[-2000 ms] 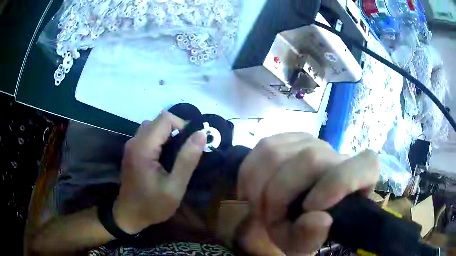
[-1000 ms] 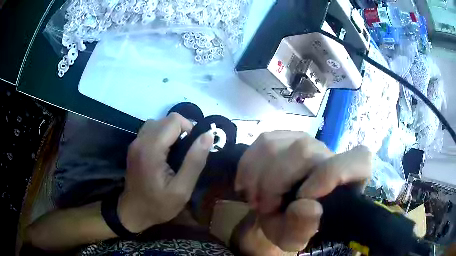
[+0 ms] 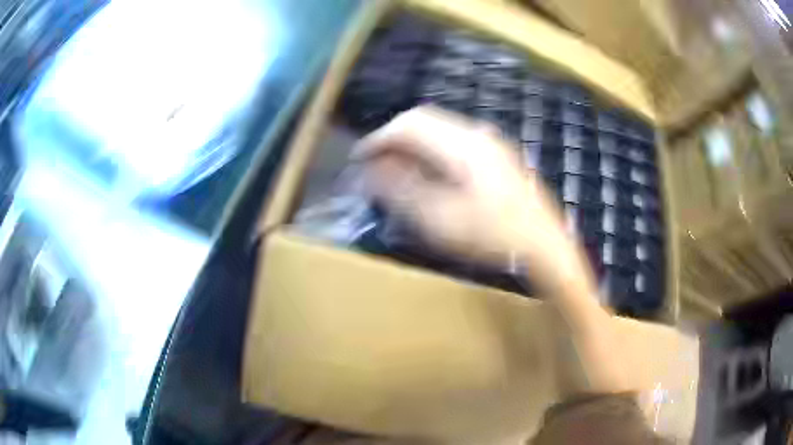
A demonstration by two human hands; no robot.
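Observation:
An open cardboard carton (image 3: 374, 322) lies in front of me, with black units (image 3: 569, 156) packed in neat rows. My right hand (image 3: 443, 182) is inside the carton's left part, fingers bent downward, with the forearm coming from the lower right. The hand is blurred. Something shiny and clear with a dark part (image 3: 348, 213) lies under the fingers; I cannot tell if the hand holds it. My left hand is not in view.
The dark green bench edge (image 3: 235, 204) runs along the carton's left side. A bright, overexposed white area (image 3: 156, 78) lies on the bench at upper left. More brown cartons (image 3: 730, 165) stand at the right. The whole view is smeared by motion.
The view has swung right to the carton. My right hand has left the screwdriver and is in the carton. My left hand, the black housing and the screw feeder are out of view.

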